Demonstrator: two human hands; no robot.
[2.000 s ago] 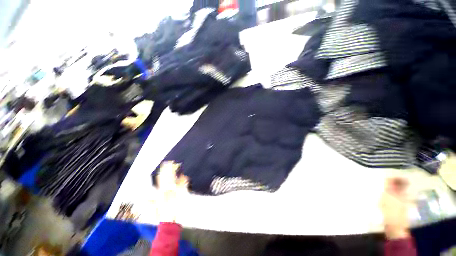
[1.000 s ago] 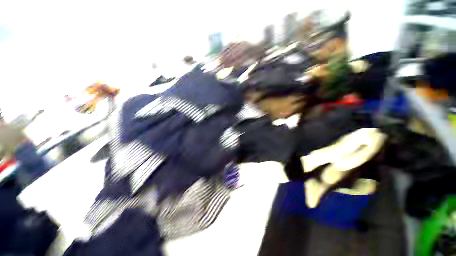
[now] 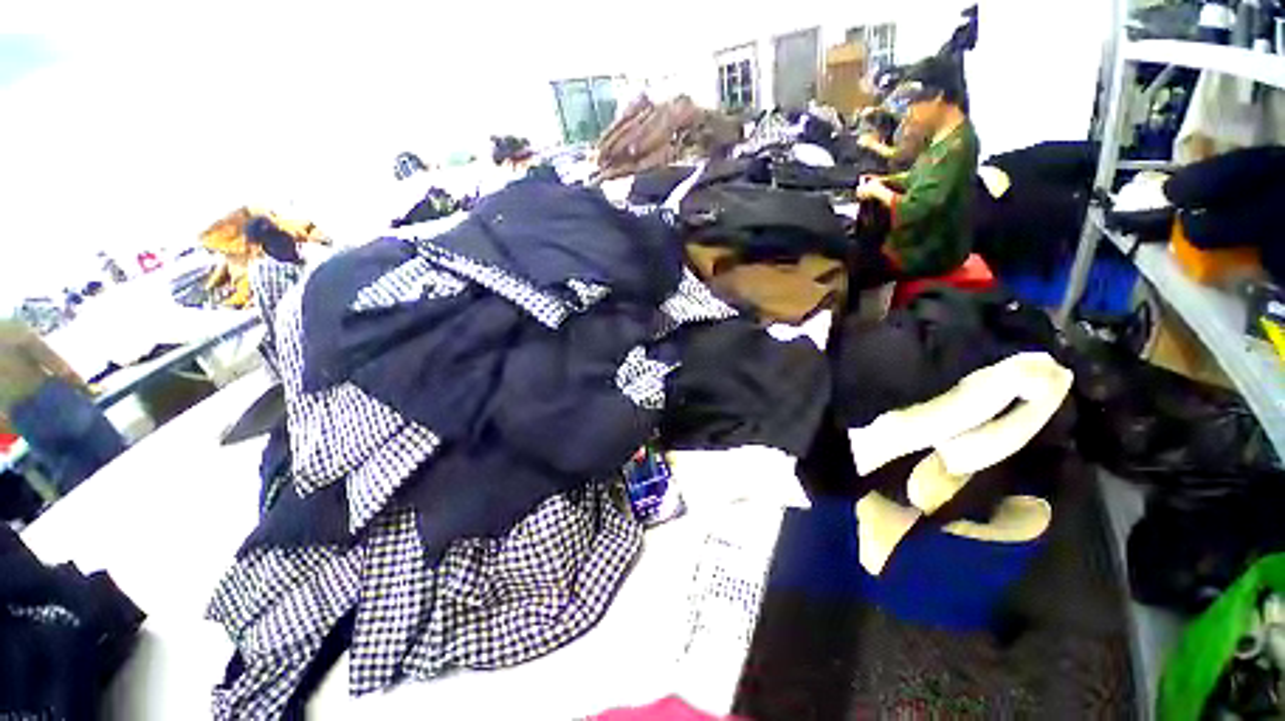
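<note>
A large pile of navy garments with black-and-white gingham parts (image 3: 479, 380) lies on the white table (image 3: 183, 479). Its gingham side hangs loose toward the front. A smartphone (image 3: 650, 486) with a coloured screen lies against the pile's right side. A printed paper sheet (image 3: 722, 592) lies flat near the table's right edge. Another dark garment (image 3: 64, 620) is cut off at the lower left. A bit of pink-red cloth, perhaps a sleeve, shows at the bottom edge. Neither of my hands is visible.
Cream pieces (image 3: 972, 423) lie over dark cloth and a blue bin (image 3: 951, 571) right of the table. A person in green (image 3: 937, 190) sits farther back. Metal shelving (image 3: 1198, 282) and a green bag (image 3: 1240, 641) stand at the far right. Dark speckled floor lies between.
The view has swung right from the spread navy garment to the large pile, and is now sharper. Both hands, visible two seconds ago, are out of the picture.
</note>
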